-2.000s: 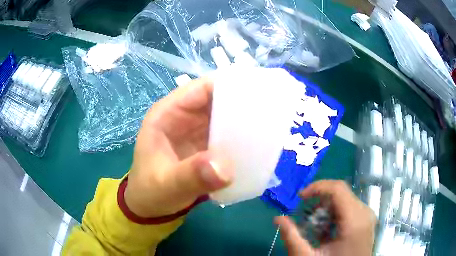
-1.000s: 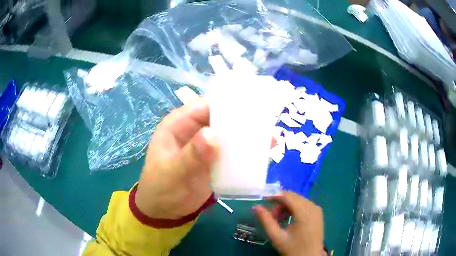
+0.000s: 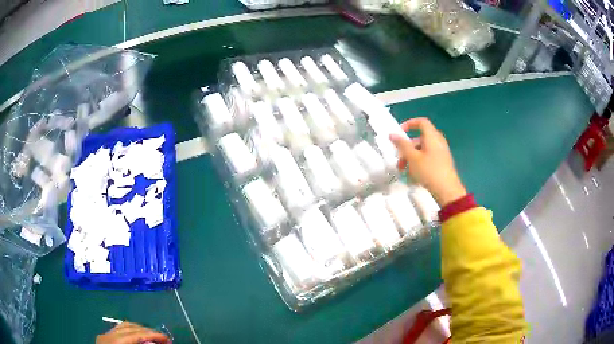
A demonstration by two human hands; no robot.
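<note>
A clear blister tray [image 3: 291, 295] holds rows of white plastic housings [image 3: 293, 178] in the middle of the view. My right hand [image 3: 423, 153] is at the tray's right edge, with thumb and fingers on the near end of a white housing [image 3: 378, 115]. That housing lies at a slant over the tray's right side; whether it sits in a pocket is unclear. My left hand [image 3: 131, 334] is low at the left, mostly cut off by the bottom edge. Its fingertips and anything in it are hidden. A thin white strip [image 3: 112, 320] lies beside it.
A blue plastic tray [image 3: 151, 265] with a heap of white pieces [image 3: 101, 222] stands left of the blister tray. A crinkled clear bag [image 3: 50, 127] with white blocky parts lies at the far left. Another filled bag [image 3: 458, 30] is at the back. Red stools [image 3: 592, 142] stand beyond the bench.
The view has swung right. The housing is no longer held up in my left hand, which is now low at the left. My right hand has moved to a housing at the blister tray.
</note>
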